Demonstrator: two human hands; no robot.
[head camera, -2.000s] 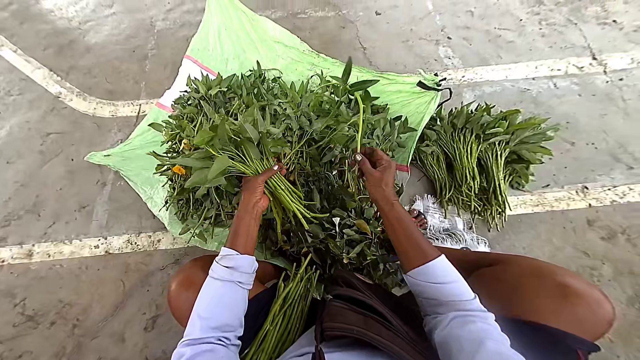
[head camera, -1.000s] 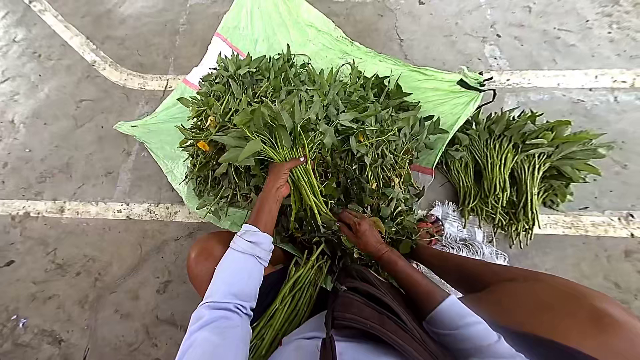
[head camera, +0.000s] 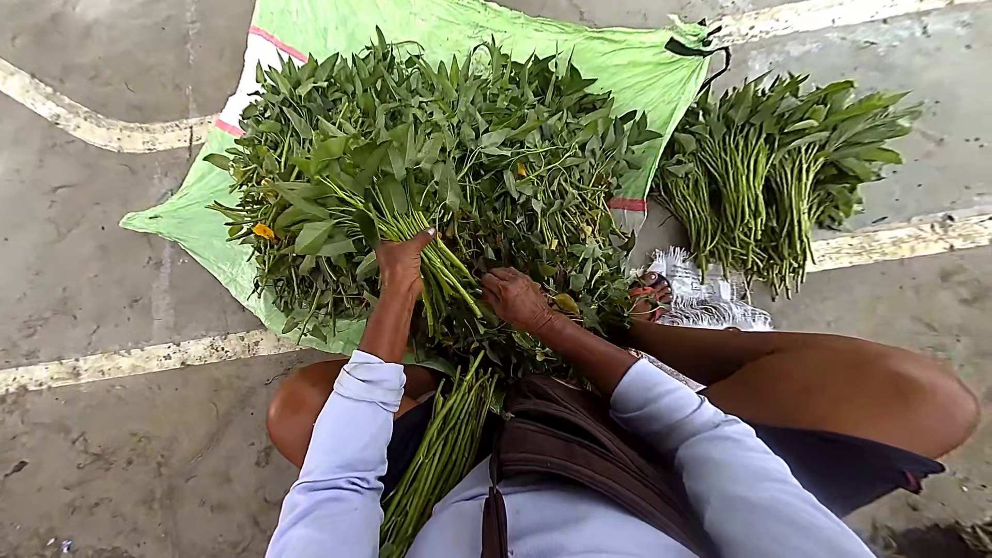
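My left hand (head camera: 401, 263) is closed around a bunch of leafy green stems (head camera: 442, 267), leaves pointing up and left, stem ends toward my lap. Just right of those stem ends is my right hand (head camera: 515, 298), its fingers curled at the lower edge of a large heap of leafy greens (head camera: 496, 170); whether it holds a stem I cannot tell. The heap lies on a light green woven sack (head camera: 310, 23). Long bare stems (head camera: 442, 457) rest in my lap beside a dark brown bag (head camera: 589, 457).
Several bundles of the same greens (head camera: 744, 186) lie on the concrete floor right of the sack. A white fringed cloth or sacking piece (head camera: 705, 294) is by my foot (head camera: 649, 294). White painted lines (head camera: 132, 360) cross the floor. A black strap (head camera: 697, 48) sits at the sack's corner.
My right hand was higher over the heap two seconds ago, beside an upright stem; it has come down and now is near the stem ends of the bunch. My left hand keeps its hold.
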